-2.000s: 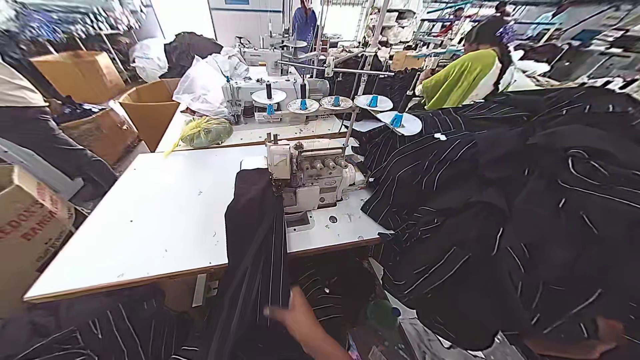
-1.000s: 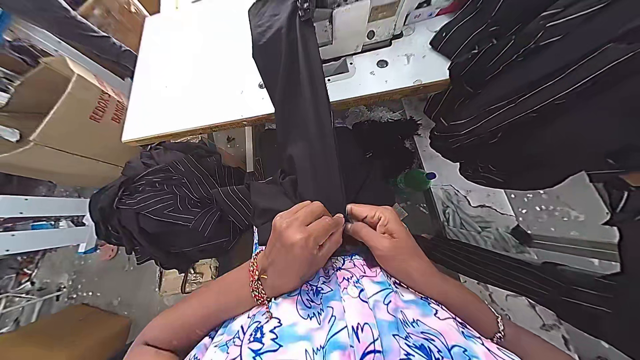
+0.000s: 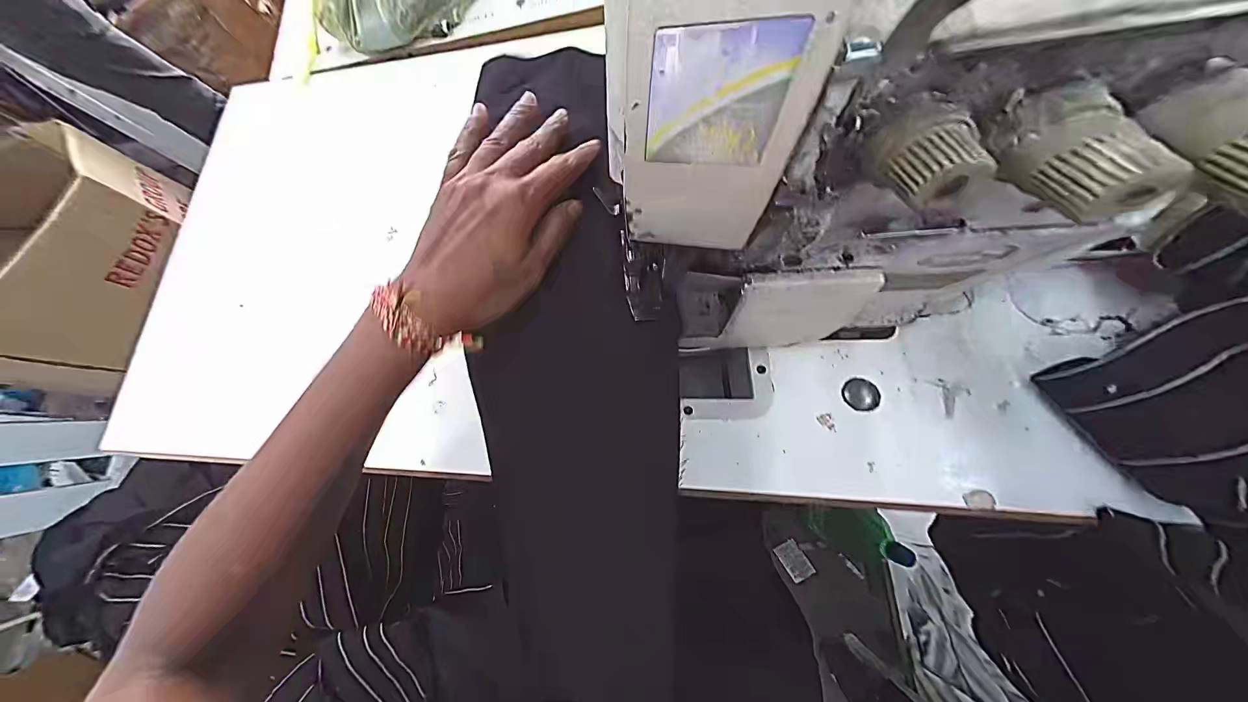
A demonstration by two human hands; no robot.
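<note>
My left hand (image 3: 502,219) lies flat with fingers spread on a long black fabric piece (image 3: 585,419), near its far end. The fabric runs over the white sewing table (image 3: 322,244) and hangs down past its front edge. Its right edge lies under the presser foot (image 3: 643,283) of an overlock sewing machine (image 3: 721,117). A beaded red and yellow bracelet (image 3: 405,317) is on my left wrist. My right hand is out of view.
A cardboard box (image 3: 88,253) stands left of the table. Black pinstriped fabric (image 3: 1170,400) lies at the right, with more pinstriped fabric (image 3: 370,585) below the front edge. A greenish plastic bag (image 3: 380,19) sits at the back. A green bottle (image 3: 858,536) is under the table.
Both hands were together at the black fabric near my lap; my left hand has moved forward onto the fabric beside the machine, and my right hand has left the view. The view is now nearer the machine.
</note>
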